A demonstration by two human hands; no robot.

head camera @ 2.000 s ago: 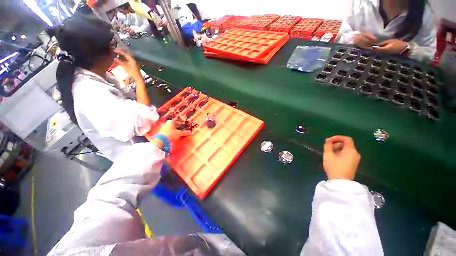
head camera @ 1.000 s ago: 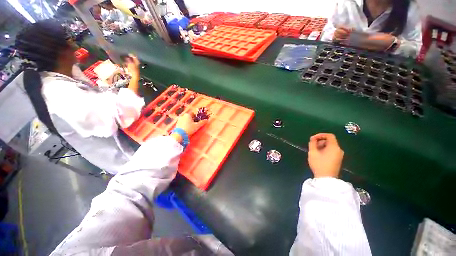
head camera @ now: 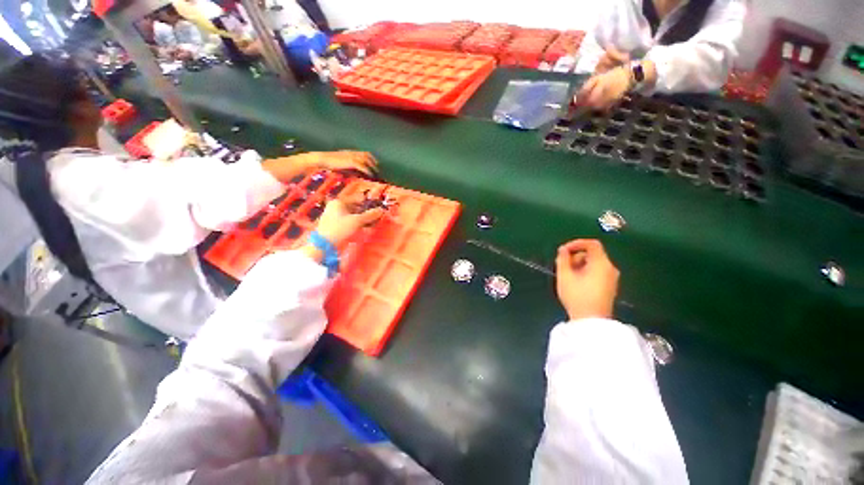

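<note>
A red compartment tray (head camera: 379, 308) lies on the bench at the left, with dark parts in its far-left pockets. My left hand (head camera: 343, 227), with a blue wrist strap (head camera: 324, 254), is over the tray with its fingertips at a small dark part (head camera: 375, 201). My right hand (head camera: 585, 278) is above the green surface with fingers curled; whether it holds anything is hidden. Silver-white round modules (head camera: 496, 286), (head camera: 462, 271) lie between tray and right hand, another (head camera: 611, 221) beyond it, another (head camera: 658, 349) beside my right sleeve. A dark round part (head camera: 485, 222) lies beyond the pair.
A coworker's hand (head camera: 341, 163) reaches over the tray's far edge. Another coworker's hands (head camera: 606, 87) are at the dark pocket tray (head camera: 663, 142). A clear bag (head camera: 532, 103), stacked red trays (head camera: 417, 78), a white parts tray (head camera: 810, 440) and a far-right silver module (head camera: 833, 273) are in view.
The view has shifted right. The left coworker's hand has come to the tray's far edge. The opposite coworker's hands have moved to the dark tray. My left hand stays over the red tray.
</note>
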